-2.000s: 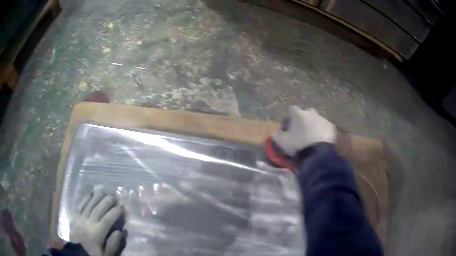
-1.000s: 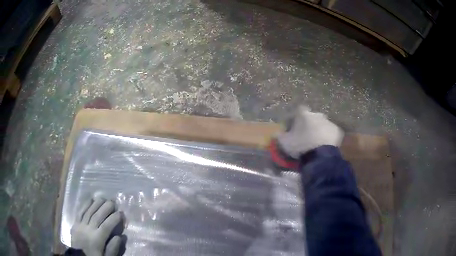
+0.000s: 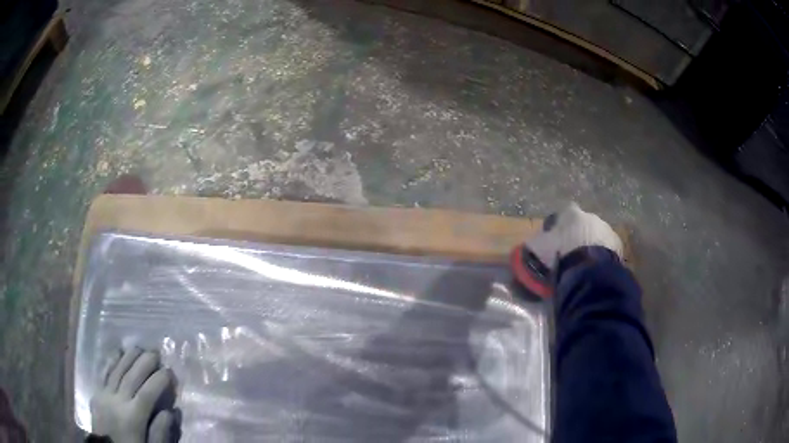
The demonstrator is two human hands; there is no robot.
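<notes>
The silvery metal housing point(image 3: 346, 346) lies with its broad face up on the tan worktop board point(image 3: 285, 222); its lower part is cut off by the picture's edge. My right hand point(image 3: 578, 235), in a white glove, holds the red-rimmed sander point(image 3: 530, 272) at the housing's far right corner. The glove and sleeve hide part of the sander and the housing's right edge. My left hand point(image 3: 132, 394), in a pale glove, rests on the housing's left part, fingers slightly apart, holding nothing.
A dark red disc point(image 3: 126, 184) lies on the floor behind the board's far left corner. A wooden pallet edge point(image 3: 35, 54) is at the upper left. Stacked dark housings point(image 3: 597, 30) stand on a pallet at the upper right. A thin curved line crosses the housing's right part.
My right hand and the sander have moved right along the far edge to the corner. The view has shifted slightly. My left hand stays on the housing's left part.
</notes>
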